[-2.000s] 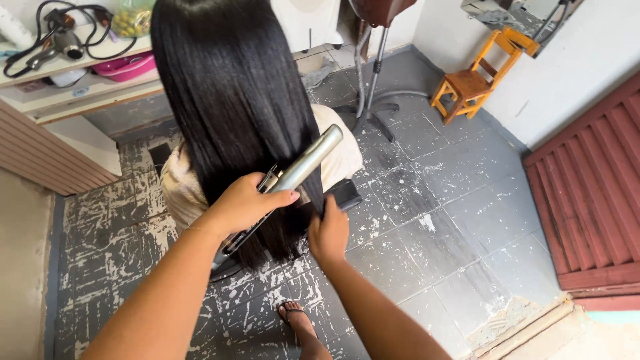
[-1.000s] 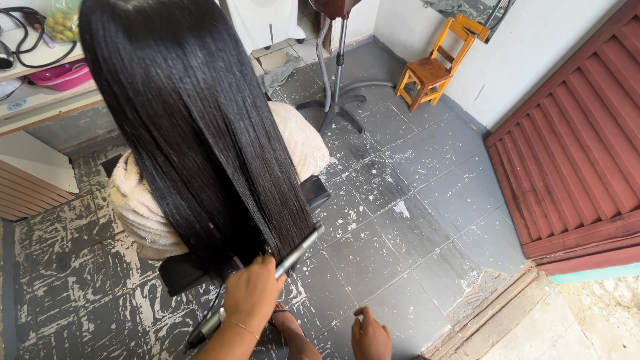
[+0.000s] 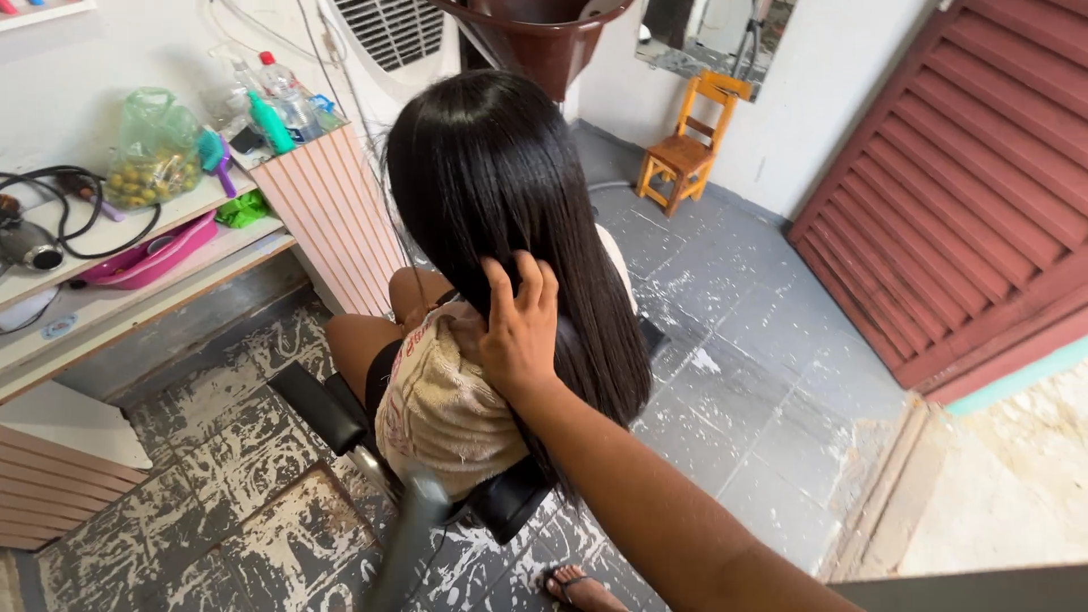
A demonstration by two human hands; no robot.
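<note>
A person with long, straight black hair [image 3: 476,161] sits facing away, a beige towel [image 3: 450,399] around the shoulders. Coming in from the lower right, my right hand [image 3: 523,319] rests against the back of the hair. Its fingers are apart and bent, with the tips in the strands, and no tool is in it. At the bottom, left of the black salon chair [image 3: 510,497], a blurred grey flat iron [image 3: 412,527] rises into view, its lower end cut off. My left hand is out of view.
A shelf [image 3: 161,327] at left bears a hair dryer [image 3: 30,246], a bag of fruit [image 3: 153,170] and a pink basin [image 3: 153,255]. Behind stand a brown hooded hair dryer [image 3: 544,42] and a small wooden chair [image 3: 684,153]. A red louvred door [image 3: 943,195] is at right.
The flat iron, held by my left hand around the hair before, is now away from it at the lower left. My right hand has moved onto the back of the hair. The view has shifted.
</note>
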